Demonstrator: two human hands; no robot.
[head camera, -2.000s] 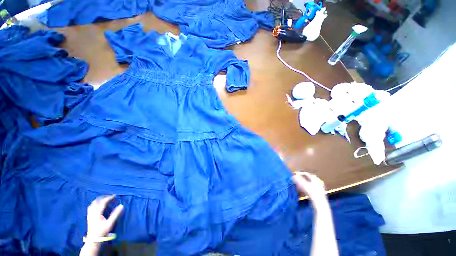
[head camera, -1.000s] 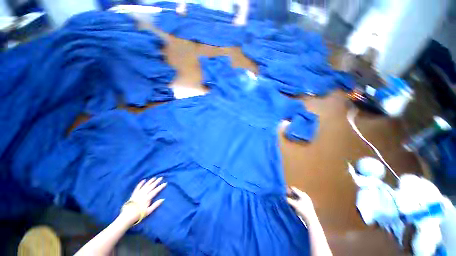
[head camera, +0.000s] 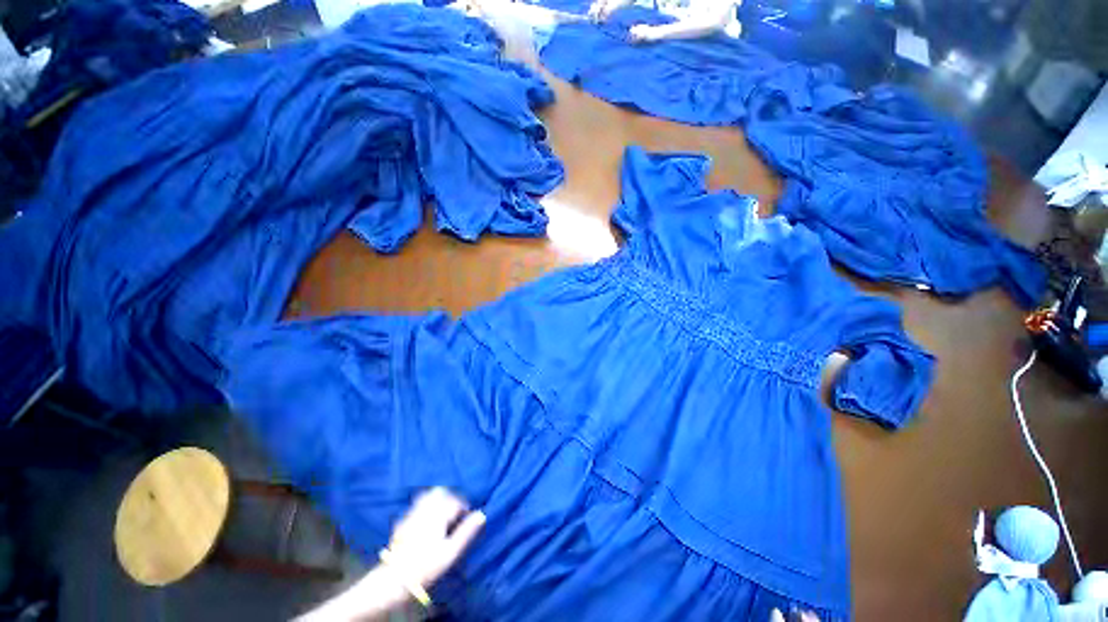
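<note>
A tiered blue denim dress (head camera: 729, 425) lies spread on the brown table, with its neckline towards the upper right and its skirt towards the lower left. A gathered waist band and raised tier seams show. My left hand (head camera: 435, 537), slightly blurred, rests on the lower skirt near the table's front side, with the thumb apart from the fingers and nothing visible in it. My right hand (head camera: 792, 616) shows only as fingertips at the bottom edge, by the skirt's right side; what it holds is hidden.
A large heap of blue garments (head camera: 365, 134) lies at left, more blue garments (head camera: 875, 170) at the far side. Another person's forearm (head camera: 687, 22) reaches in at the top. A round wooden stool (head camera: 173, 516) stands lower left. A white cord (head camera: 1039, 444) and white bundle (head camera: 1027, 541) lie at right.
The view has swung left, so the dress appears farther right. The skirt's left part has drawn away from the left heap, uncovering table between them. My right hand has nearly left the picture.
</note>
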